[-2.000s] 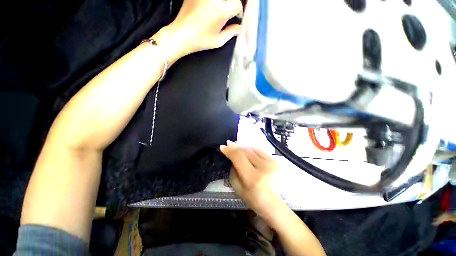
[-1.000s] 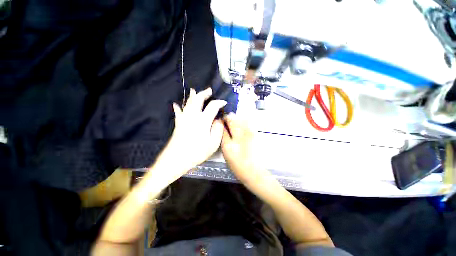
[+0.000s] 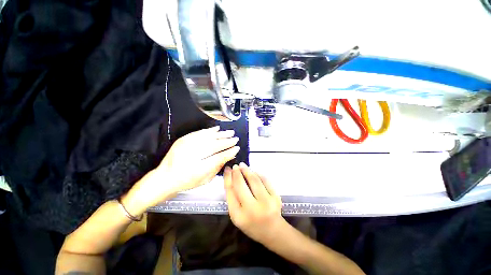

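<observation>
The black garment lies heaped at the left, with a thin white stitch line on it. A flat black cloth edge runs under the needle area of the white sewing machine. My left hand lies flat on the cloth, fingers together, pressing it just below the presser foot. My right hand has its fingertips at the near end of the cloth edge, pinching it. The needle tip is partly hidden by a metal guard on the head.
Scissors with red and yellow handles lie right of the needle. A black phone-like rectangle is at the far right. A measuring scale runs along the front edge. Nubbly dark cloth hangs at the left.
The view has shifted, bringing the machine head further left. My hands, earlier apart and then close together, now sit at the cloth edge, my right hand nearer the table front.
</observation>
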